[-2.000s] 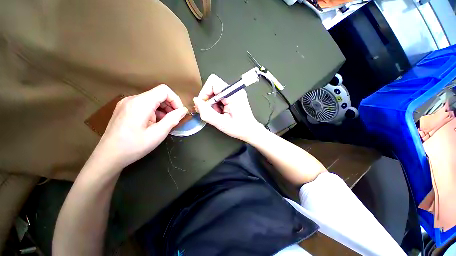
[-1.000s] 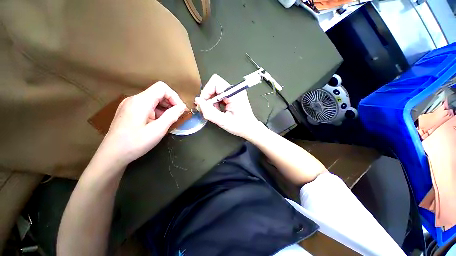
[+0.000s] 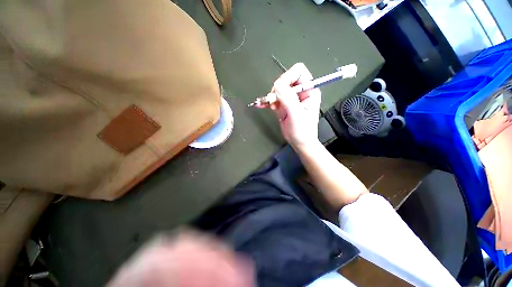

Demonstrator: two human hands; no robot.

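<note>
The tan canvas tote bag body (image 3: 163, 61) lies on the left of the table. A reddish-brown leather patch (image 3: 129, 129) and a leather trim band (image 3: 168, 158) show on it. The bag's corner overlaps a round white dish (image 3: 218, 133). My right hand (image 3: 297, 103) holds a slim white pen-like tool (image 3: 324, 80), fine metal tip pointing left, above the table right of the dish and apart from the bag. My left hand (image 3: 182, 262) is a blur at the bottom edge, cut off, away from the bag; its fingers cannot be made out.
The dark green table (image 3: 303, 31) has loose threads on it and a brown strap loop (image 3: 218, 10) at the top. A thin metal tip shows behind my right hand. A panda-shaped fan (image 3: 368, 111) and a blue crate (image 3: 443, 112) of leather pieces stand at the right.
My left hand has let go of the bag edge and moved down towards the frame's bottom. My right hand has moved right and up with the tool, off the bag corner. The patch is now uncovered.
</note>
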